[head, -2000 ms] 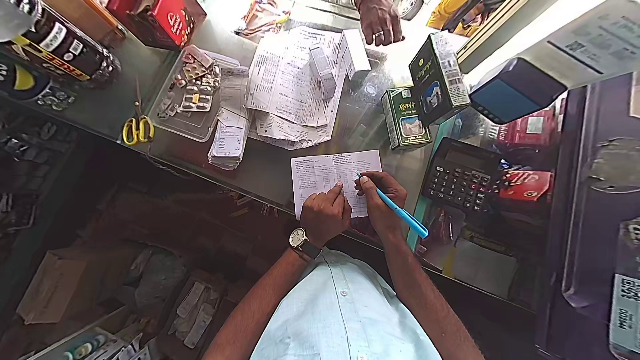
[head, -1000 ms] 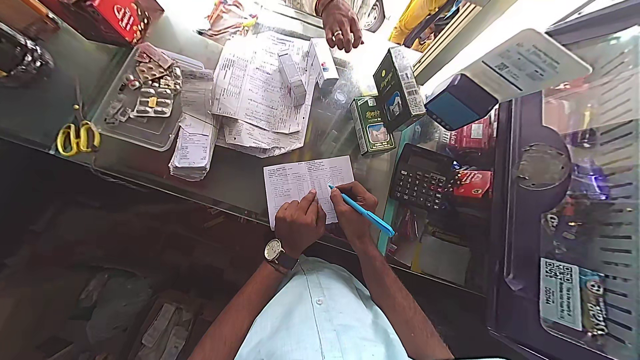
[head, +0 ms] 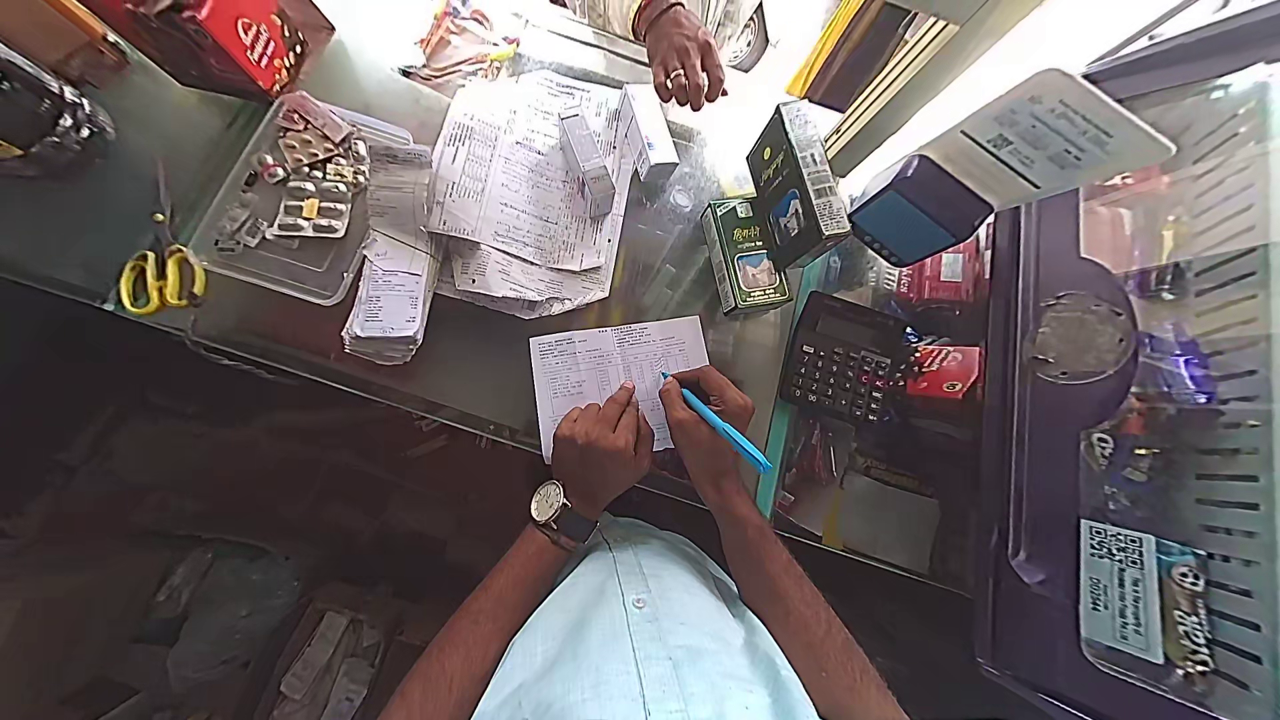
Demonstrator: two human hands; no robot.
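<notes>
A printed paper invoice [head: 580, 370] lies on the glass counter at its near edge. My left hand [head: 603, 445], below a wristwatch [head: 548, 503] with a dark strap, rests on the invoice with the index finger pointing at its printed rows. It holds nothing. In my right hand [head: 708, 430] is a light blue pen [head: 735, 440], its tip at the right part of the sheet. Just beyond lie a stack of printed papers [head: 500, 200] with small white boxes [head: 587, 165] on it, and a bundle of slips [head: 390, 300].
Left are yellow-handled scissors [head: 162, 280] and a plastic tray [head: 330, 285] of blister packs. Right stand green boxes [head: 745, 255], a black calculator [head: 845, 360], a payment device [head: 915, 210] and a purple-framed case [head: 1035, 480]. Across the counter, another person's hand [head: 685, 60] hangs above it.
The pen and my right hand have shifted slightly over the invoice. My left hand stays on the sheet, its fingers slightly moved. The view has swung to the right.
</notes>
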